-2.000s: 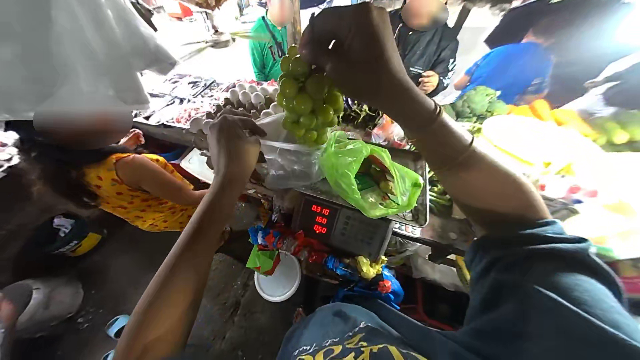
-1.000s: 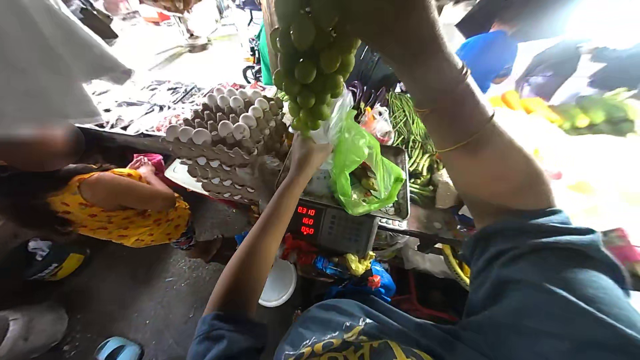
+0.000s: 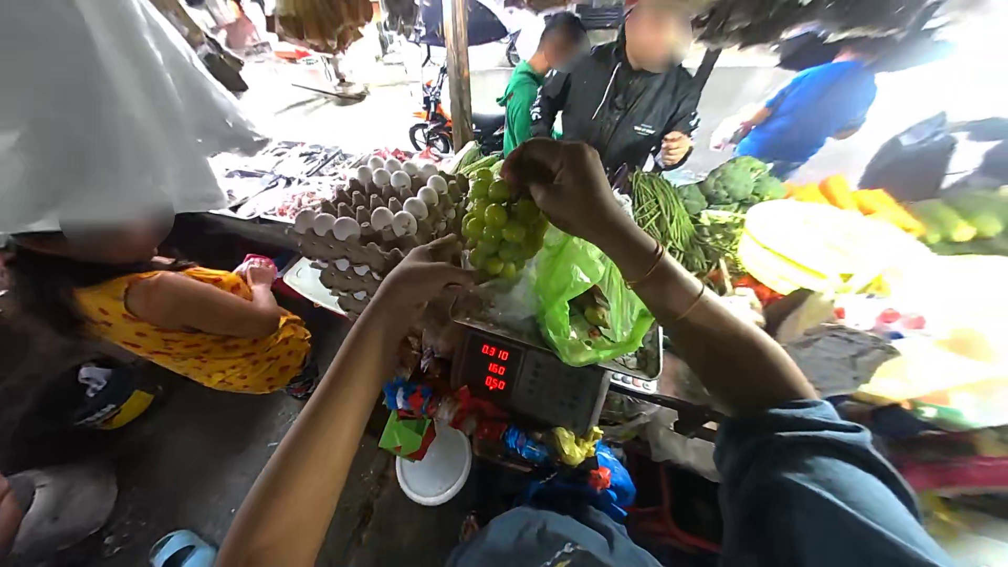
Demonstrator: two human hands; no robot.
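Note:
My right hand (image 3: 561,183) pinches the top of a bunch of green grapes (image 3: 501,228), which hangs above the scale. My left hand (image 3: 429,276) is just left of the grapes' lower end, its fingers partly spread; a clear plastic bag (image 3: 508,303) lies beside it, and I cannot tell whether the fingers hold its edge. A light green plastic bag (image 3: 583,315), its mouth showing produce inside, rests on the tray of a digital scale (image 3: 531,378) with lit red digits.
Egg trays with eggs (image 3: 378,209) are stacked at left, near a person in a yellow top (image 3: 197,331). Long green beans (image 3: 665,216) and broccoli (image 3: 732,185) are at right. People stand beyond the stall. A white tub (image 3: 435,465) and crumpled colored bags are below the scale.
The grapes, high and close to the camera one second ago, now hang lower above the scale, still in my right hand. My left hand has moved from beneath the bunch to its left side.

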